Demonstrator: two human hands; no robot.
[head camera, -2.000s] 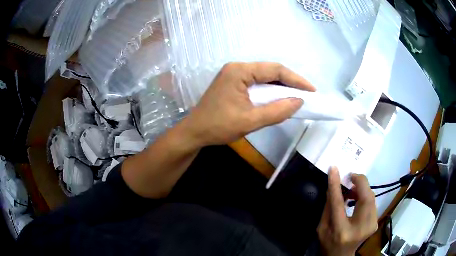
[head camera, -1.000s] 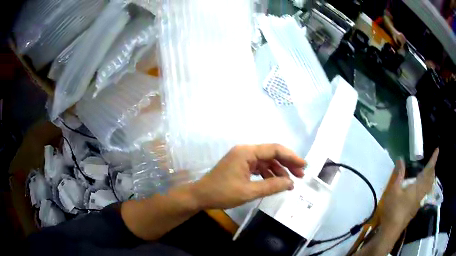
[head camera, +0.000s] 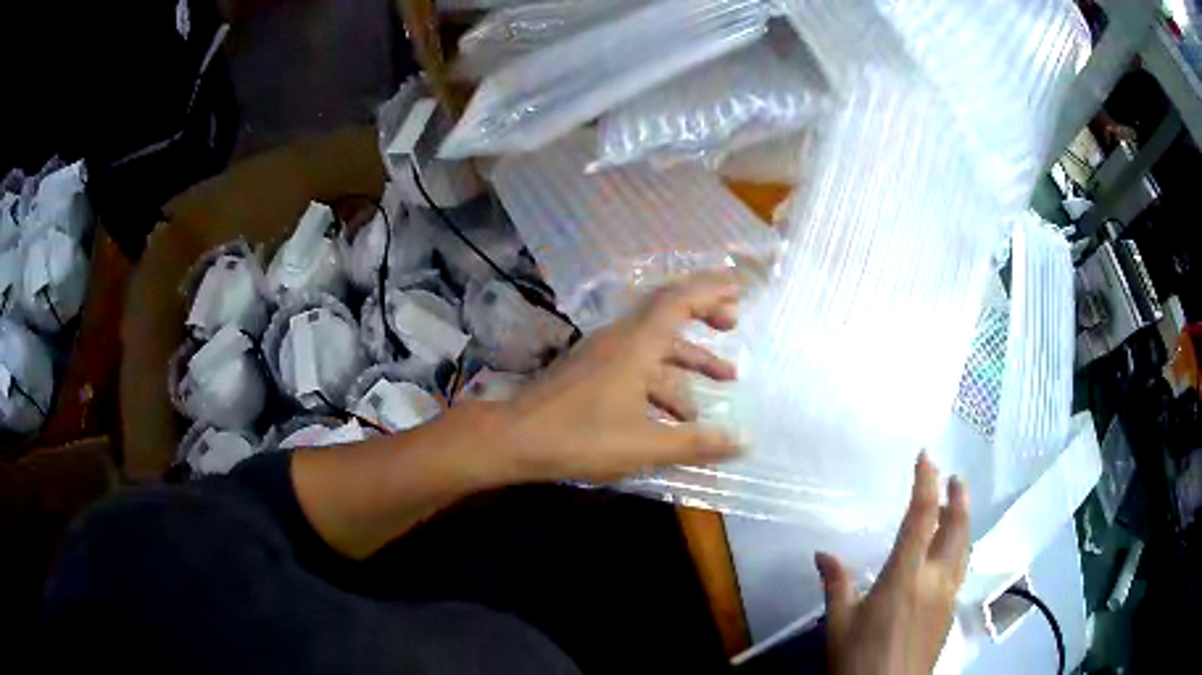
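My left hand (head camera: 633, 389) is slightly blurred, fingers apart and empty, over the near edge of the clear ribbed air-column bags (head camera: 870, 317). My right hand (head camera: 903, 580) is at the lower right with its fingers apart, nothing seen in it, just below the bags' edge. A white security camera (head camera: 1041, 514) lies at the lower right beside my right hand, its arm pointing up and right. Its body is mostly hidden by my right hand and the picture's edge. A black cable (head camera: 1049, 620) comes from its square opening.
An open brown carton (head camera: 152, 343) at left holds several bagged cameras (head camera: 316, 350). More bagged cameras (head camera: 53, 257) are at the far left. A dot sticker sheet (head camera: 982, 372) lies partly under air-column bags. Equipment stands at the far right.
The view has turned left. My left hand has moved from the camera to the air-column bags. My right hand has come back from the right side to near the camera.
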